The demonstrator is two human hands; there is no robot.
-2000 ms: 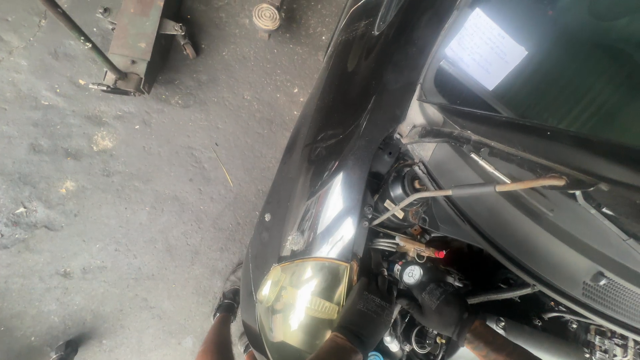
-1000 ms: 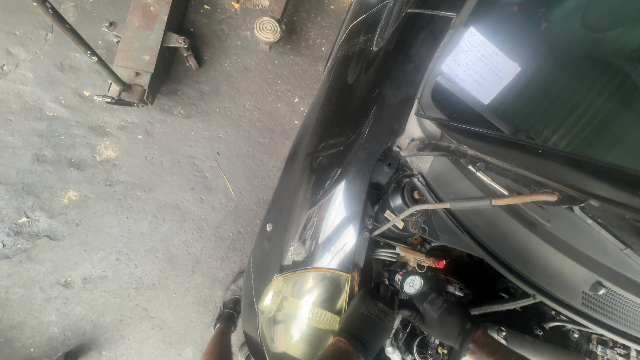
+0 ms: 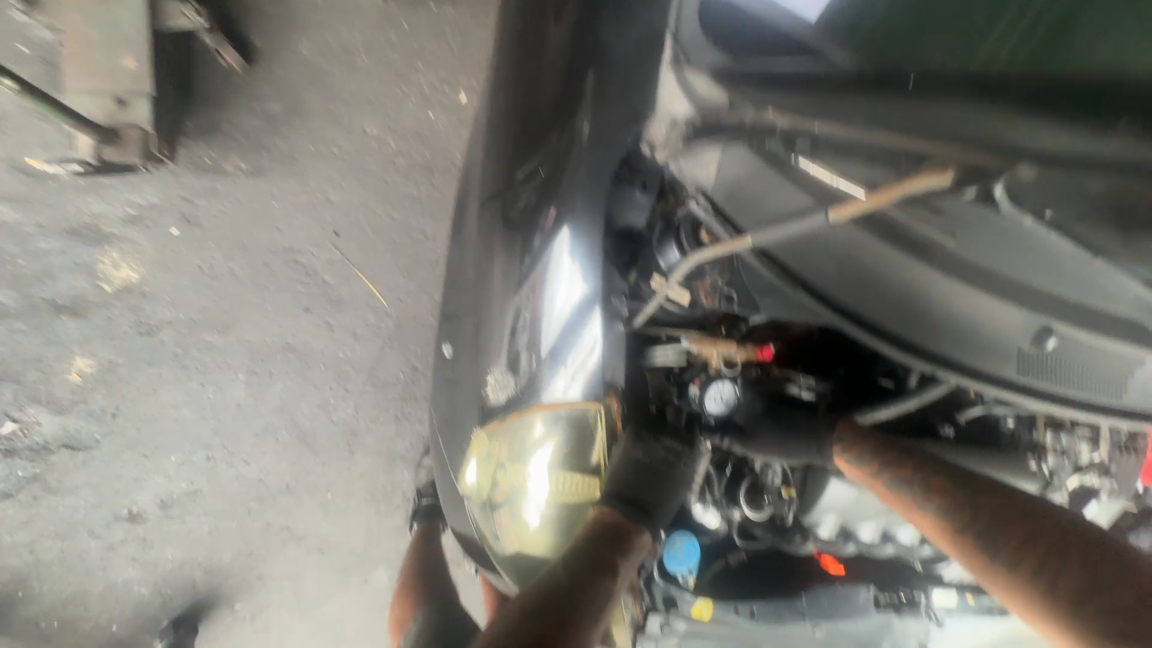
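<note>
Both of my hands wear dark gloves and reach into a car's engine bay. My left hand (image 3: 655, 472) is just right of the yellowed headlight (image 3: 540, 486), its fingers hidden among dark parts. My right hand (image 3: 778, 427) lies beside a small round dial gauge (image 3: 720, 397) with a white face; its fingers are blurred, and whether it grips the gauge does not show. Just above the gauge is a brownish fitting with a red tip (image 3: 763, 353). A blue cap (image 3: 681, 553) sits below my hands.
A metal rod (image 3: 792, 229) slants across the bay beside the windshield cowl (image 3: 954, 297). The black fender (image 3: 531, 225) runs along the left. A floor jack (image 3: 108, 81) stands on the concrete floor. Another person's bare legs (image 3: 418, 576) show near the bumper.
The view has shifted closer to the engine bay. Both hands remain around the gauge; no other plain change shows.
</note>
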